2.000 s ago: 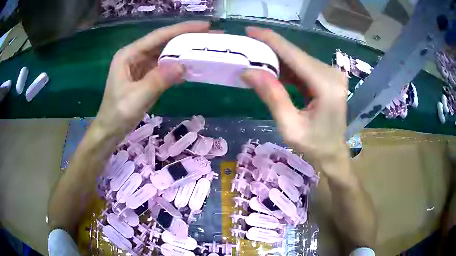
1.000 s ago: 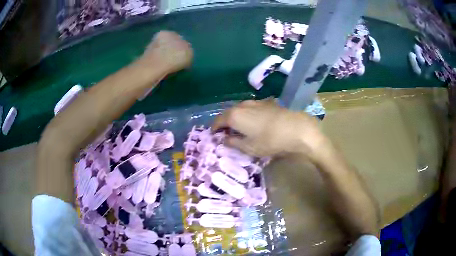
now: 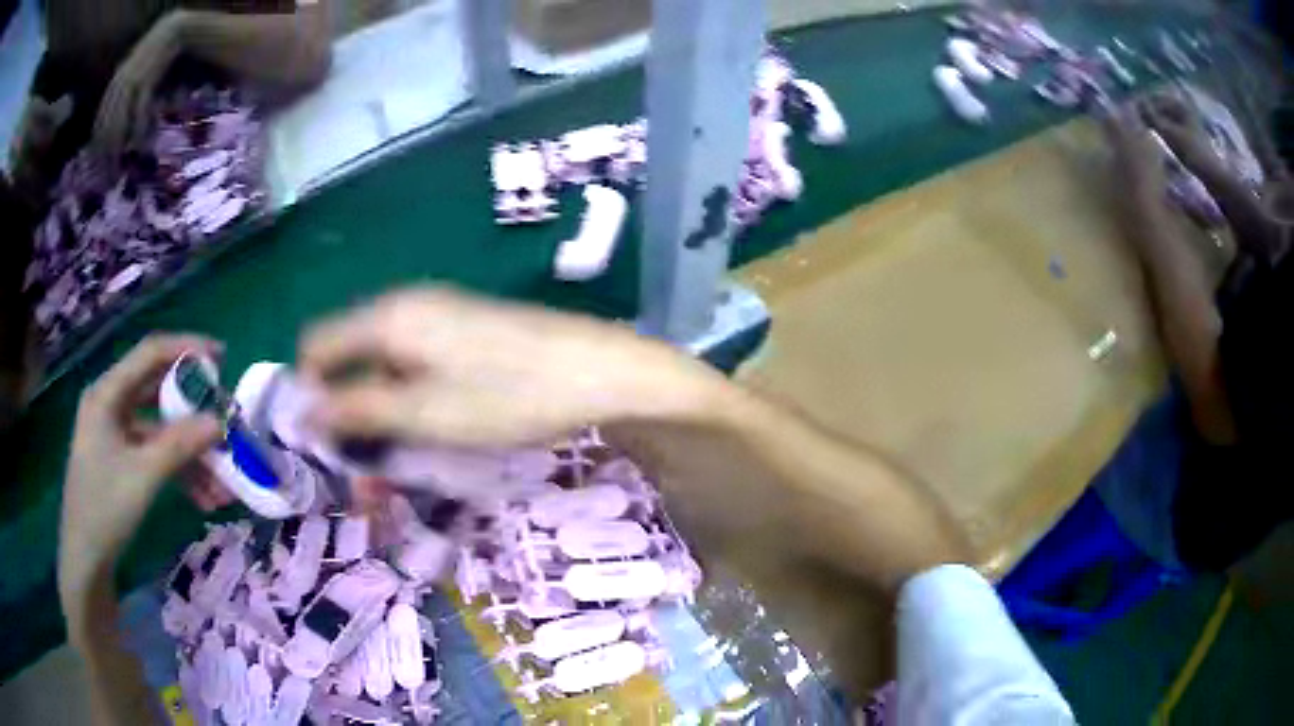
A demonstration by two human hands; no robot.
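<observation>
My left hand [image 3: 121,447], at the left, holds an open half-built unit [image 3: 234,440] by its edge. Its white shell shows a green board and a bright blue patch inside. My right hand [image 3: 483,362] is blurred and reaches across from the right. Its fingers are on a white-pink piece [image 3: 277,404] close beside the open unit; whether the two touch is unclear. Below lie two piles of pink parts: one with flat covers, one with a dark window [image 3: 327,616], at the left, and one with rows of ovals [image 3: 610,580] partly under my right forearm.
A green conveyor belt [image 3: 426,241] runs behind, carrying white shells [image 3: 593,234] and pink parts. A grey metal post [image 3: 687,170] stands mid-view. A brown-covered table [image 3: 908,312] is at right. Other people's arms show upper left [image 3: 185,50] and right [image 3: 1171,255]. A blue stool-like object [image 3: 1086,567] is lower right.
The view has turned right. My left hand has come back from over the belt and now holds the open unit. My right hand has moved from the right pile to beside it.
</observation>
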